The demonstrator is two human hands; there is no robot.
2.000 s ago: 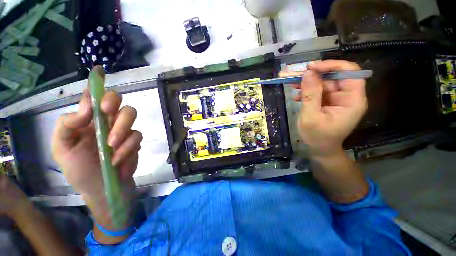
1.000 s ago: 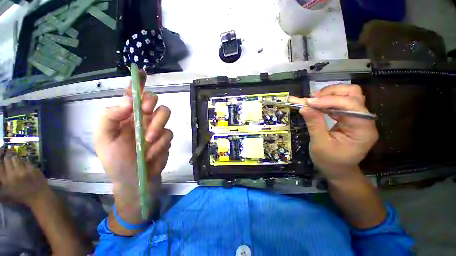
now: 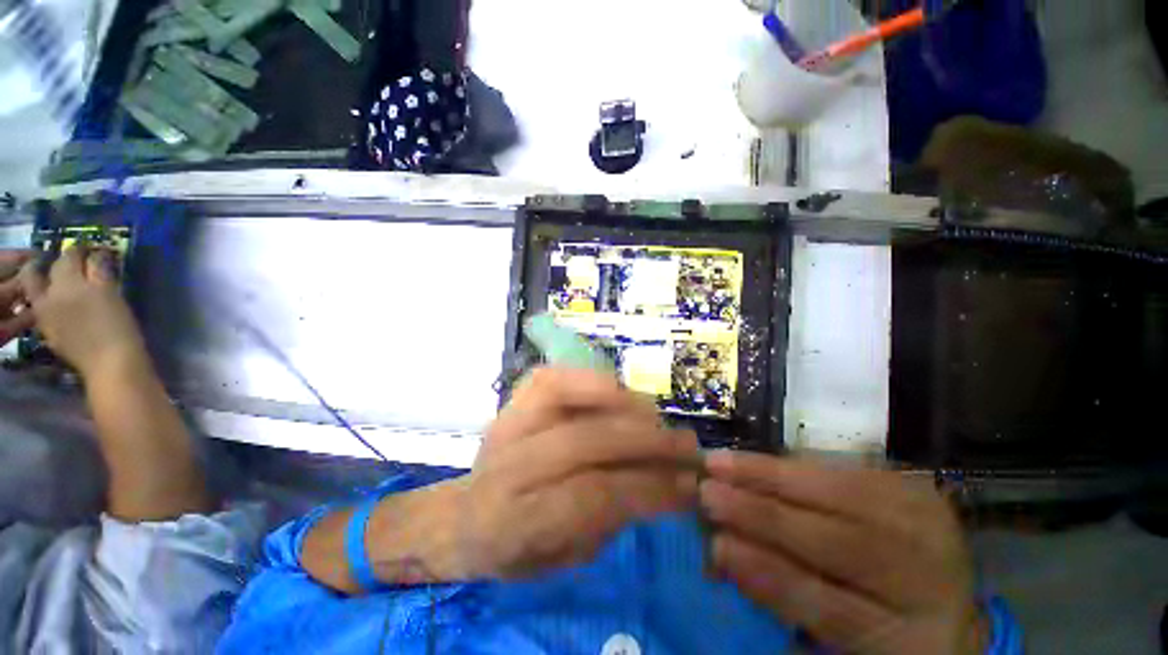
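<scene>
My left hand (image 3: 576,473) holds a green strip (image 3: 566,342); one end sticks out over the lower left of the boards. My right hand (image 3: 839,550) is blurred, its fingertips meeting the left hand's in front of my chest. Whether it holds anything is hidden, and no tweezers show. Beyond the hands lies the black pallet (image 3: 776,320) with two yellow-edged circuit boards (image 3: 651,284) crowded with parts. My left hand and the strip cover part of the lower board.
At far left another person's hands (image 3: 83,301) are over a second pallet. Conveyor rails (image 3: 384,195) run along the bench. Beyond them are a tray (image 3: 275,115) of green strips, a dotted cloth (image 3: 416,118), a small black holder (image 3: 617,138) and a pen cup (image 3: 788,87). A dark conveyor section (image 3: 1025,346) lies right.
Both hands have come down and together at the pallet's near edge. The strip has swung from upright at left to over the boards. The tweezers no longer show. The other person's hands have moved farther away.
</scene>
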